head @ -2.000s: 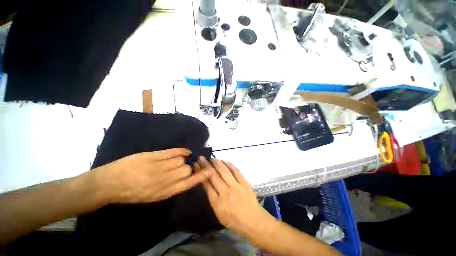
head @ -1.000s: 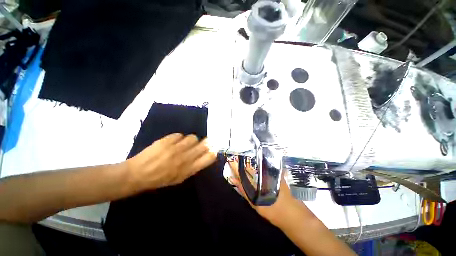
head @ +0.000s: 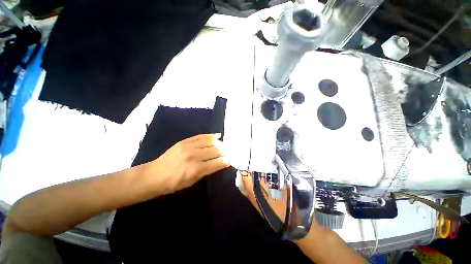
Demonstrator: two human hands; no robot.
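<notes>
A black cut panel [head: 170, 206] lies at the left end of the white sewing machine head [head: 351, 149] and hangs over the table's front edge. My left hand [head: 193, 161] presses on the panel, fingertips at the side of the head. My right hand [head: 268, 198] is at the needle area, partly hidden behind the shiny curved metal guard [head: 299, 206]; its fingers rest at the panel's edge. The needle itself is hidden. A narrow black strip of cloth [head: 220, 111] sticks out behind my left hand, along the head.
A larger black panel [head: 113, 51] lies at the far left of the table. A grey post [head: 289, 51] rises from the head. A smartphone [head: 372, 207] lies partly under the head. Yellow-orange scissor handles [head: 445, 225] are at the right. A white thread spool [head: 395, 47] stands behind.
My hands and the panel have moved from the open table front to the needle area. The view has shifted closer over the head. Since a second ago, the narrow black strip has come out behind my left hand.
</notes>
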